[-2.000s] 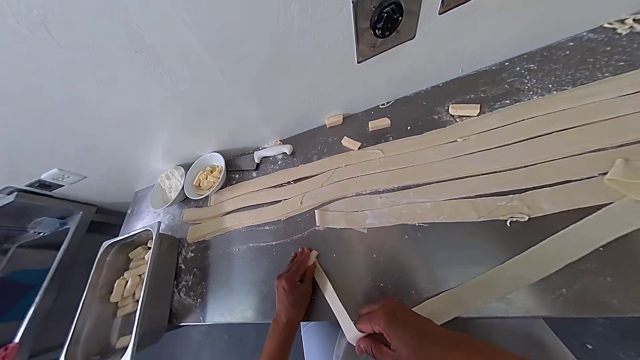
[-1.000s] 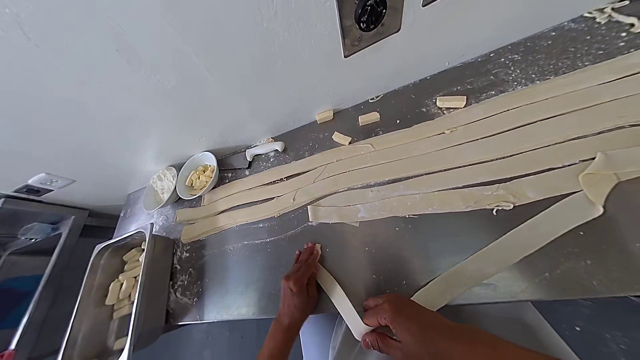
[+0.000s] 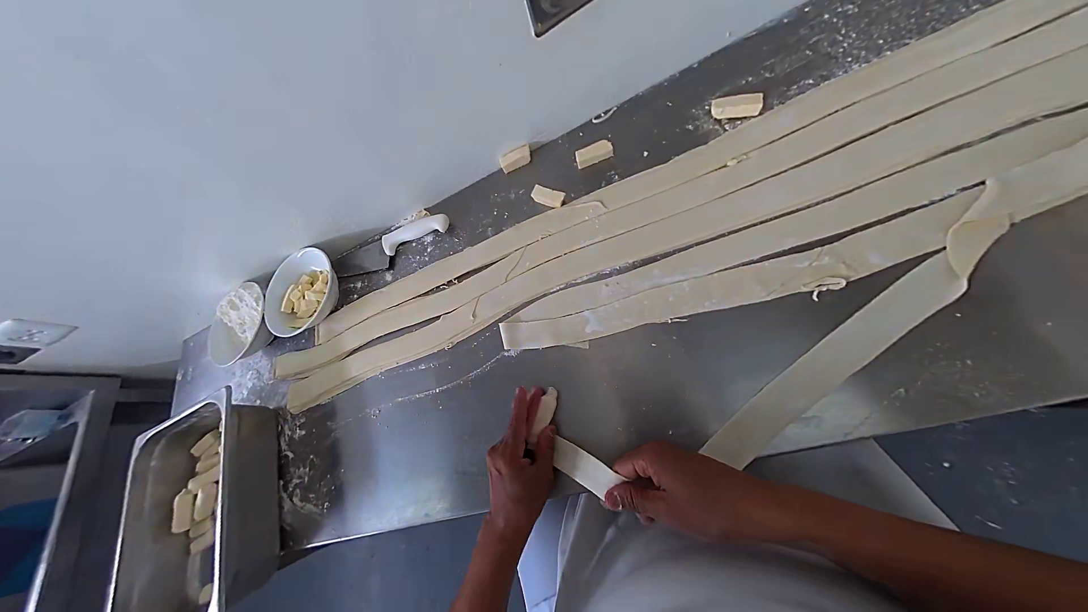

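A long dough strip [image 3: 837, 353] comes off the dough at the right, passes under my right forearm and ends near the table's front edge. My left hand [image 3: 520, 459] rests at its end, fingers on a small dough-wrapped piece [image 3: 544, 412]. My right hand [image 3: 650, 484] pinches the strip a short way to the right, so that a short span [image 3: 585, 470] lies between my hands. Behind them, several long flat dough strips [image 3: 663, 225] lie side by side across the steel table.
Pale blocks [image 3: 737, 106] lie near the wall. A white-handled knife [image 3: 415, 231] lies beside a bowl of pale cubes [image 3: 302, 293] and a bowl of white powder [image 3: 238, 323]. A steel pan [image 3: 255, 484] with several pale pieces stands at the left; a wall outlet [image 3: 34, 333] is above it.
My left hand now has its fingers over a wrapped piece at the strip's end. The span of strip between my hands looks shorter than before.
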